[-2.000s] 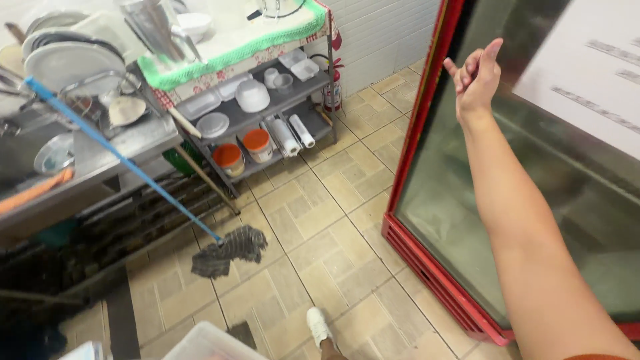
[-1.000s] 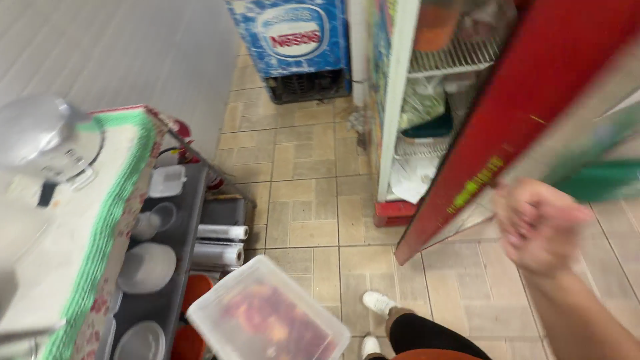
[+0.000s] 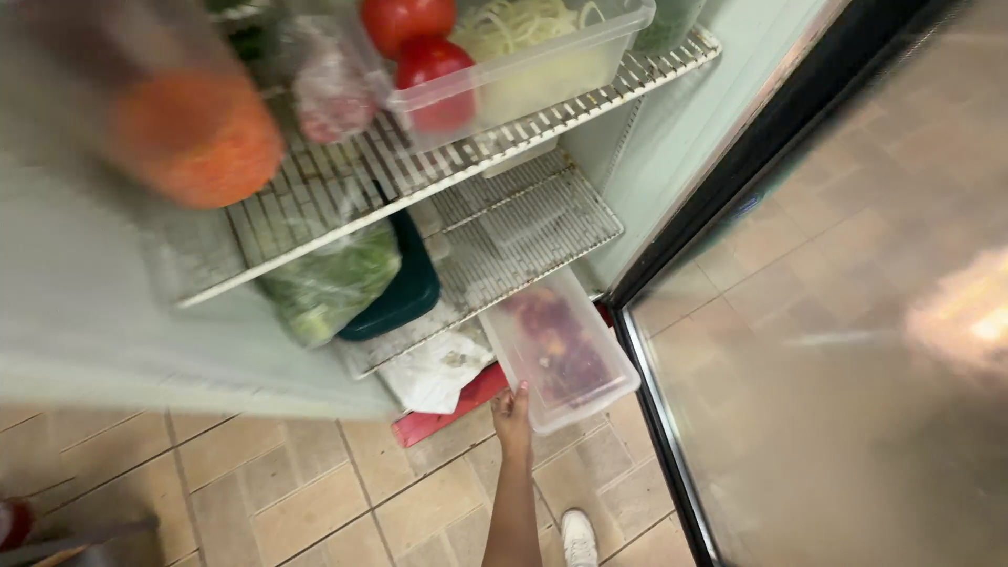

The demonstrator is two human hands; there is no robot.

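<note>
My left hand [image 3: 512, 409] grips the near left side of a translucent plastic container [image 3: 563, 350] with a lid and dark reddish contents, its thumb at the edge. The container's far end reaches into the bottom of an open refrigerator, under the lower wire shelf [image 3: 528, 228]. Left of it lies a white plastic bag [image 3: 437, 370] on the refrigerator floor. My right hand is outside the view.
The glass door [image 3: 819, 339] stands open at right. On the upper wire shelf [image 3: 488, 157] are a tub of tomatoes [image 3: 435, 83] and sliced onions, and a blurred orange-filled container [image 3: 197, 142]. Bagged greens [image 3: 339, 276] sit beside a dark green container [image 3: 405, 283]. Tiled floor [image 3: 299, 488] lies below.
The view has swung to the refrigerator's inside. One second ago the lidded container was outside it; now its far end is inside. My right hand, at the door before, has left the view.
</note>
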